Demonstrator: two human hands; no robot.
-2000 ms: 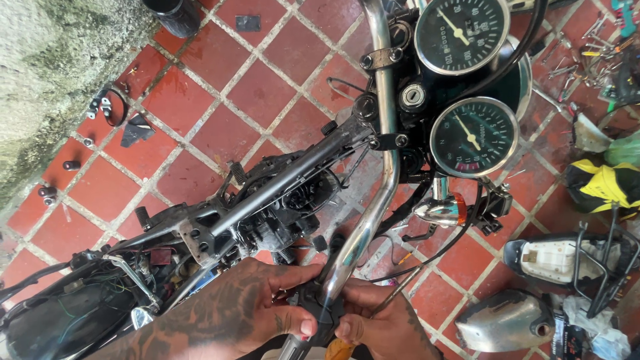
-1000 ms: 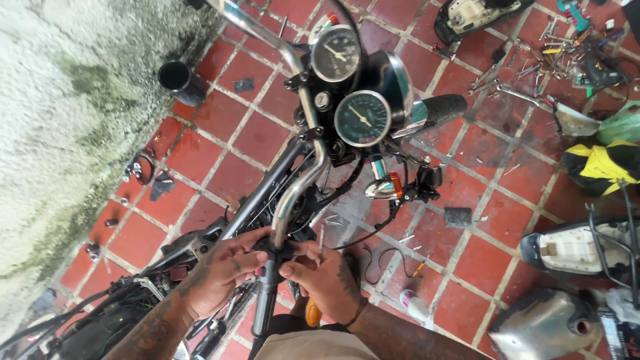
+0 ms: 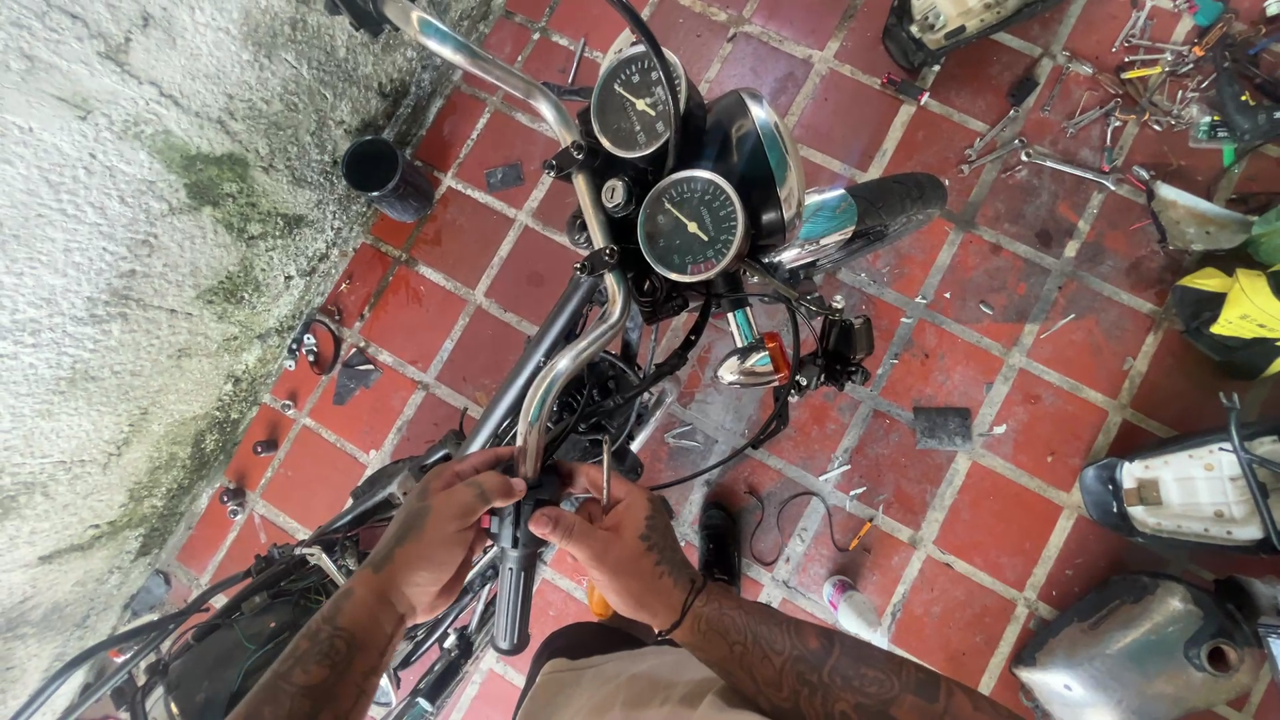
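Note:
A chrome motorcycle handlebar [image 3: 577,348] runs down to a black rubber grip [image 3: 514,590] at the lower middle. My left hand [image 3: 440,535] closes on the black switch housing [image 3: 528,508] from the left, fingers around the bar just above the grip. From the other side, my right hand [image 3: 625,545] pinches the same housing with its thumb, and a screwdriver is tucked in its fingers, the metal shaft [image 3: 606,475] pointing up and the orange handle [image 3: 598,600] below. Two round gauges [image 3: 692,226] and an ignition lock [image 3: 615,194] are mounted beyond the bar.
A chrome turn signal [image 3: 752,362] with cables hangs right of the gauges. Wrenches [image 3: 1068,168] lie on the red tiles at upper right. A metal fuel tank [image 3: 1130,650] and a seat base [image 3: 1180,490] lie at right. A rough wall [image 3: 200,250] and a black cup [image 3: 385,178] are at left.
The view has moved back, showing more floor and the front wheel. Both hands remain at the switch housing; the right hand's fingers have shifted around it.

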